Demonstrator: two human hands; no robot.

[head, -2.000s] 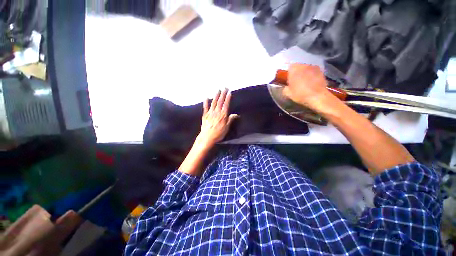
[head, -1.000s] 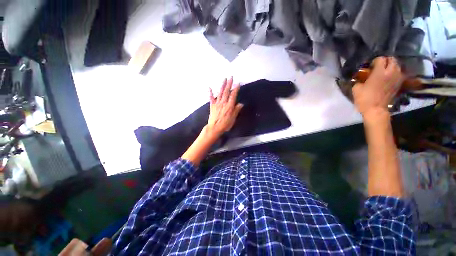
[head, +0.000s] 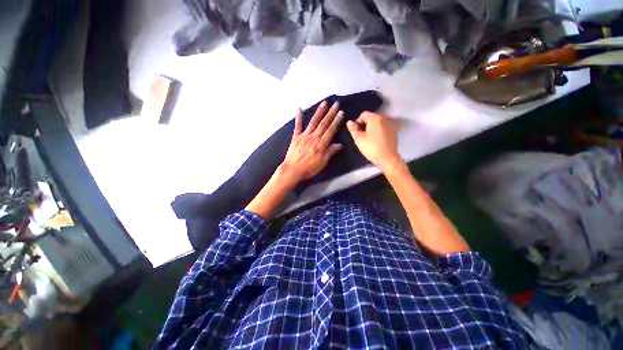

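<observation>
A black garment piece point(head: 249, 171) lies slantwise on the white table cover point(head: 198, 147), along the table's front edge. My left hand point(head: 312, 145) lies flat on its upper part with the fingers spread. My right hand point(head: 374, 137) is at the piece's right side, fingers curled with thumb and forefinger at the cloth; whether cloth is pinched between them is hard to tell. The steam iron point(head: 509, 75), with an orange-brown handle and metal body, rests at the table's right end, untouched.
A tan block point(head: 161, 100) lies beyond the work. Grey cut pieces point(head: 328, 27) are heaped along the far side. A black strip point(head: 106, 65) lies at the far left. Pale hoses point(head: 601, 51) run right from the iron. Grey cloth point(head: 567, 205) is piled below at right.
My right hand has let go of the iron at the right end and moved left to the black piece. My left hand stays on the cloth. The view has turned.
</observation>
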